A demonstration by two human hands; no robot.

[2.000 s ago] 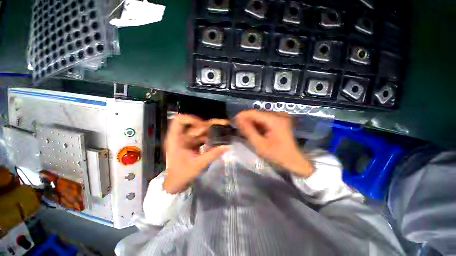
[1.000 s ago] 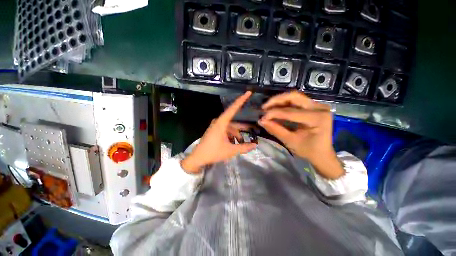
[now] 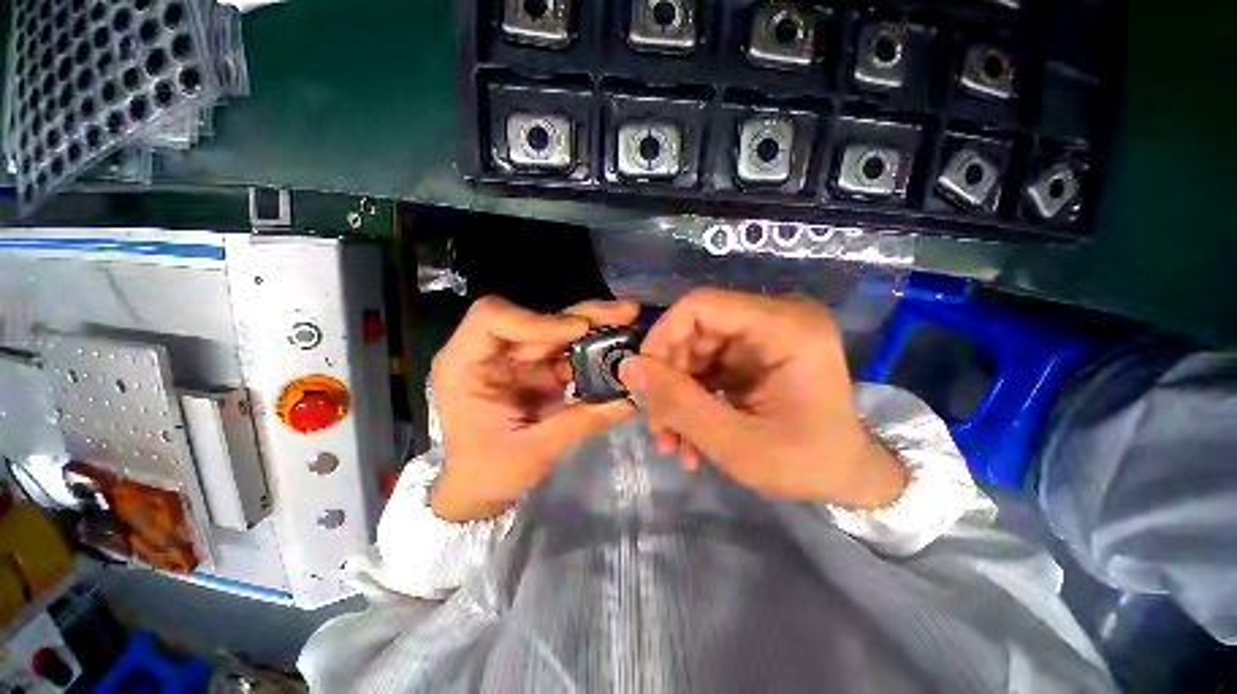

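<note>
A black rounded-square housing (image 3: pixel 597 363) with a round centre opening is held in front of my chest. My left hand (image 3: pixel 505 400) grips it by its edges between thumb and fingers. My right hand (image 3: pixel 753 393) has its thumb and fingertips on the housing's right side, over part of the round opening. Whether the right fingertips hold a small ring cannot be told. A clear film (image 3: pixel 868 247) with several pale rings in a row hangs at the bench edge behind my hands.
A black blister tray (image 3: pixel 597 190) of metallic-faced housings lies on the green bench (image 3: pixel 353 102). Clear part trays (image 3: pixel 115 88) are stacked far left. The white press machine (image 3: pixel 326 529) with its red-orange emergency stop (image 3: pixel 312 405) stands left. A blue stool (image 3: pixel 950 353) and a person's sleeve (image 3: pixel 1140 475) are at right.
My left hand has closed around the housing, now clearly visible. My right hand has come from the bench edge down to the housing, uncovering the ring film. The view has shifted slightly.
</note>
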